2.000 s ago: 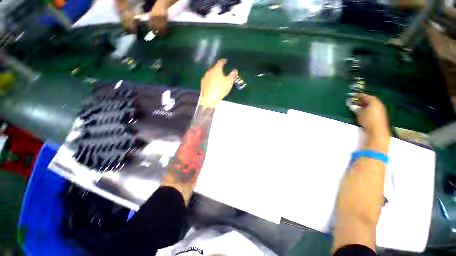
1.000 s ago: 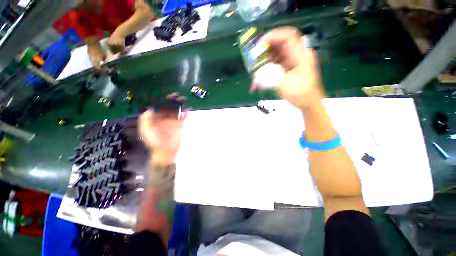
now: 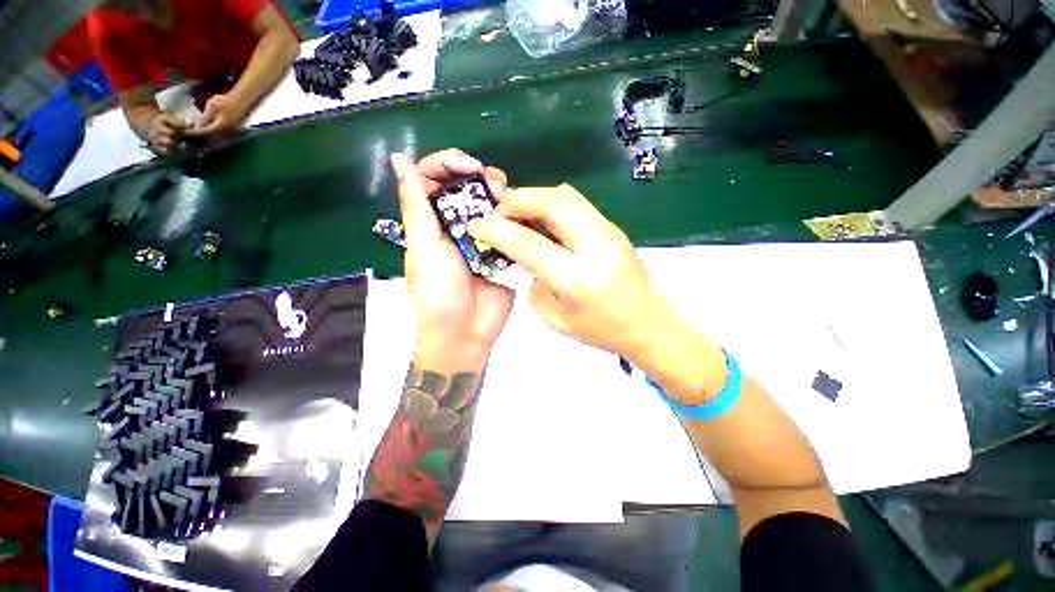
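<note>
My left hand [image 3: 445,260], tattooed on the forearm, holds a small black housing [image 3: 472,222] in its palm with light and blue circuit parts inside. My right hand [image 3: 578,260], with a blue wristband, has its fingers on the lower part of the unit. The tips of the right fingers overlap the parts, so whether they grip a piece cannot be told. Both hands are above the far edge of the white sheets [image 3: 555,428].
Black moulded parts [image 3: 162,416] stand in rows on the black printed sheet [image 3: 295,405] at left. Circuit boards [image 3: 644,162] lie on the green surface [image 3: 555,139]. A small black square [image 3: 827,385] and a pale blue tool [image 3: 983,356] are at right. A person in red [image 3: 185,58] works opposite.
My hands have come together at the centre. The right hand moved down and left with the board, which is now in the housing in my left palm. The view shifted too.
</note>
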